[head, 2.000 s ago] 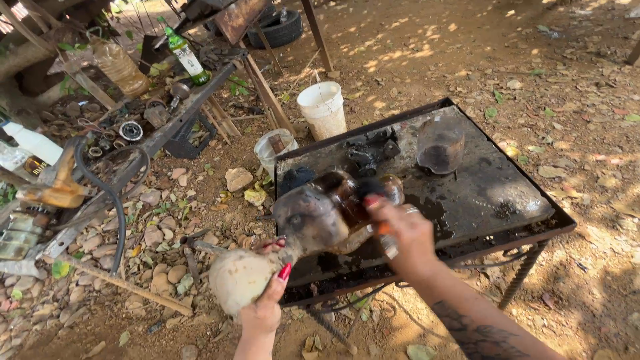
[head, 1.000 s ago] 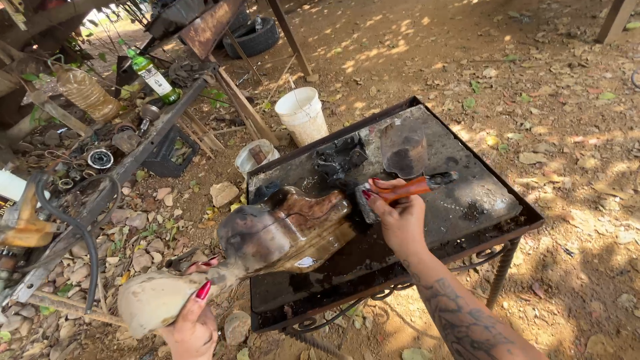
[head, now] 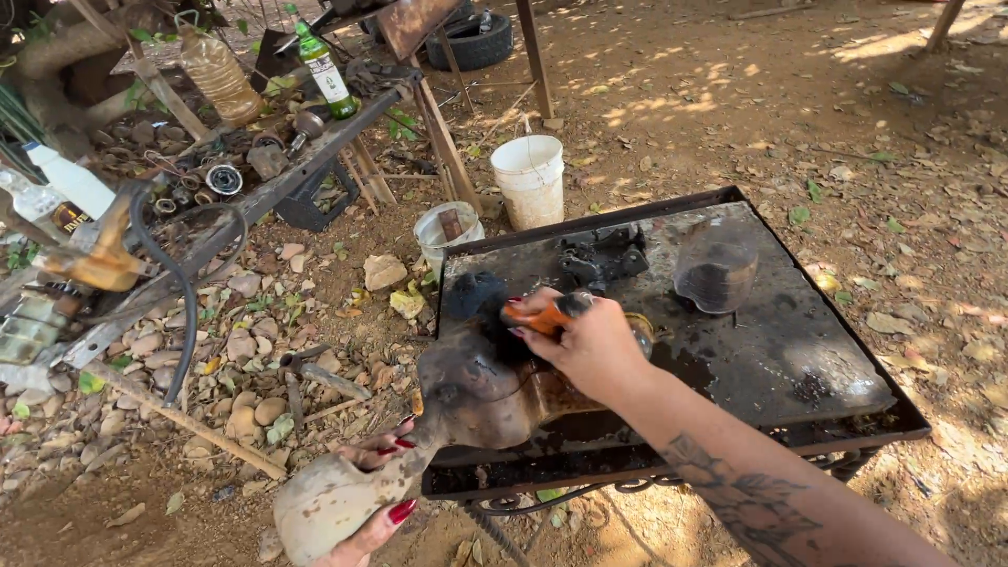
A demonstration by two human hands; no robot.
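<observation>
My left hand (head: pixel 370 504) grips the pale, rounded end of a stained hollow part (head: pixel 480 394), which looks like a muffler or tank; its material is unclear. Its darker, brownish body reaches over the near left edge of a metal table (head: pixel 795 339). My right hand (head: pixel 587 339) is closed around the orange handle (head: pixel 543 316) of a brush, whose dark head is against or just above the upper side of the part. A blackened metal part (head: pixel 602 256) lies beyond the right hand. To its right stands a cut clear plastic container (head: pixel 717 264) with dark residue.
Behind the table are a white bucket (head: pixel 531 185) and a smaller tub (head: pixel 449 232). A bench (head: pixel 260 189) at left bears a green glass bottle (head: pixel 323 67), a plastic jug (head: pixel 216 71), loose metal parts and a black hose (head: pixel 185 307). Stones and leaves cover the ground.
My right hand has moved the brush from the table side of the part, where it was a second ago, left onto its upper side. My left hand has kept its hold on the pale end.
</observation>
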